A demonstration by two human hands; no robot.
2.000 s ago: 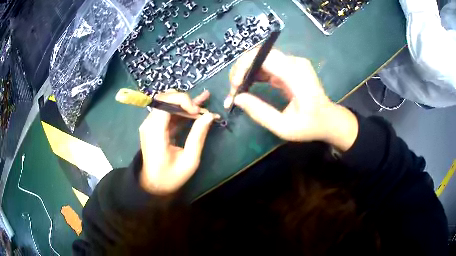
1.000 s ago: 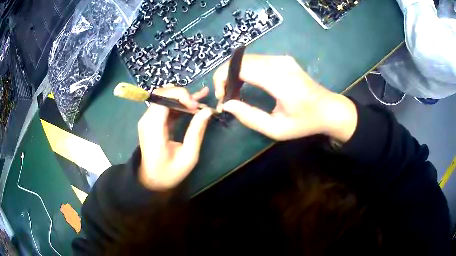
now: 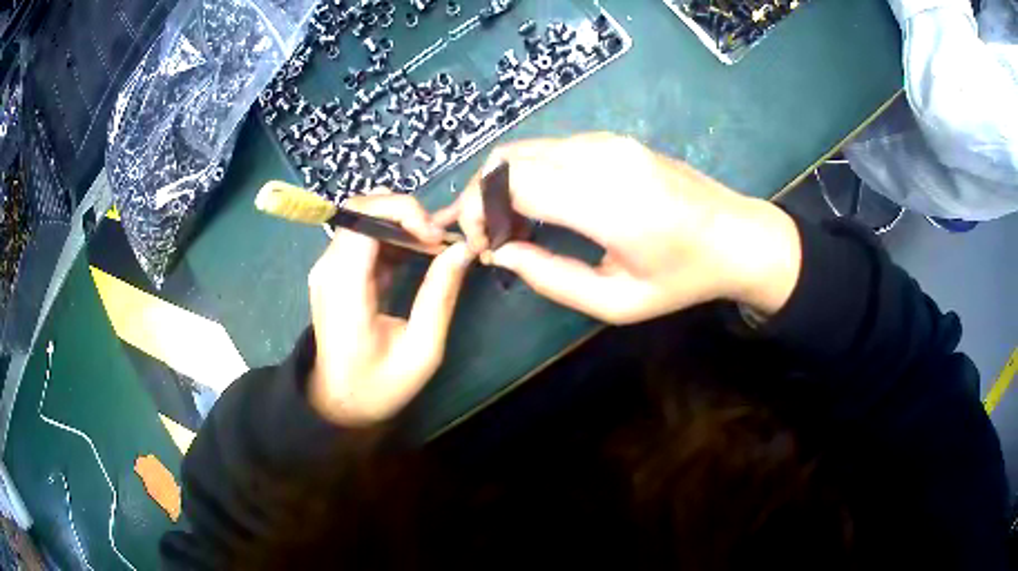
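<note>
My left hand [image 3: 374,318] grips a thin dark pick [image 3: 380,229] with a thick yellow end [image 3: 295,203] that points up and left. My right hand [image 3: 636,229] holds dark tweezers [image 3: 497,199] nearly upright between thumb and fingers. The fingertips of both hands meet above the green bench. Something small and dark shows just below them, too blurred to name; the tool tips are hidden by the fingers. Many small black-silver sleeves [image 3: 430,112] lie loose in a shallow clear-rimmed parts tray [image 3: 536,109] beyond my hands.
A clear plastic bag [image 3: 184,128] of small parts lies left of the tray. Another tray of brass-and-black parts [image 3: 737,22] is at the top right. Hazard tape [image 3: 167,323], white cord [image 3: 89,441] and an orange scrap [image 3: 157,486] lie left. A person's pale sleeve [image 3: 949,100] is at right.
My right hand has moved left and down to meet my left fingertips. The tweezers have swung from slanting right to nearly upright. My left hand has barely moved.
</note>
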